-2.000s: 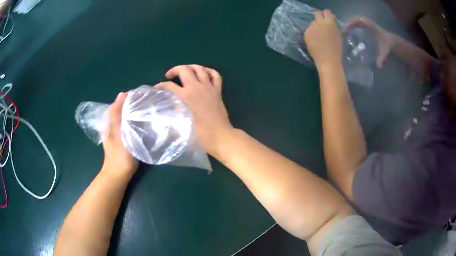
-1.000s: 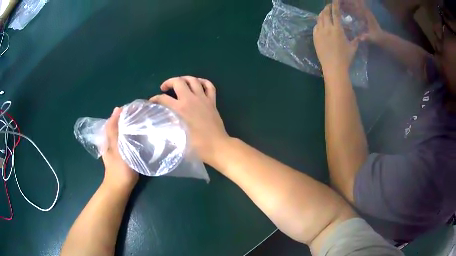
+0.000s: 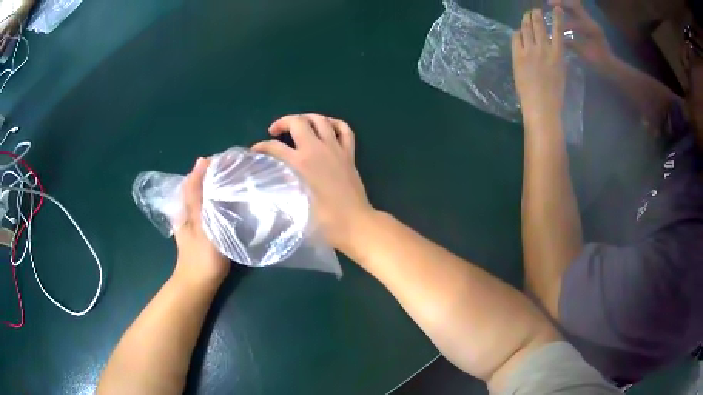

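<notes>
A round clear item wrapped in a clear plastic bag (image 3: 256,207) is held between my two hands over the dark green table. Creased, shiny film is stretched over its round face. My left hand (image 3: 197,231) grips its left side, with a gathered tail of the bag (image 3: 158,199) sticking out to the left. My right hand (image 3: 324,173) lies against its right side, fingers curled at the top. A loose corner of film hangs below my right hand. The palm sides of both hands are hidden.
The green table (image 3: 370,324) lies under my arms. At the left are a white cable (image 3: 96,266) and a red cable (image 3: 15,289). Another person's hand (image 3: 539,65) is at a loose clear bag (image 3: 470,65) at the upper right. Another clear film piece (image 3: 52,14) lies at the upper left.
My hands and the wrapped item hold nearly the same pose; the whole view has shifted slightly. The other person's hands have moved up over their bag, which looks flatter.
</notes>
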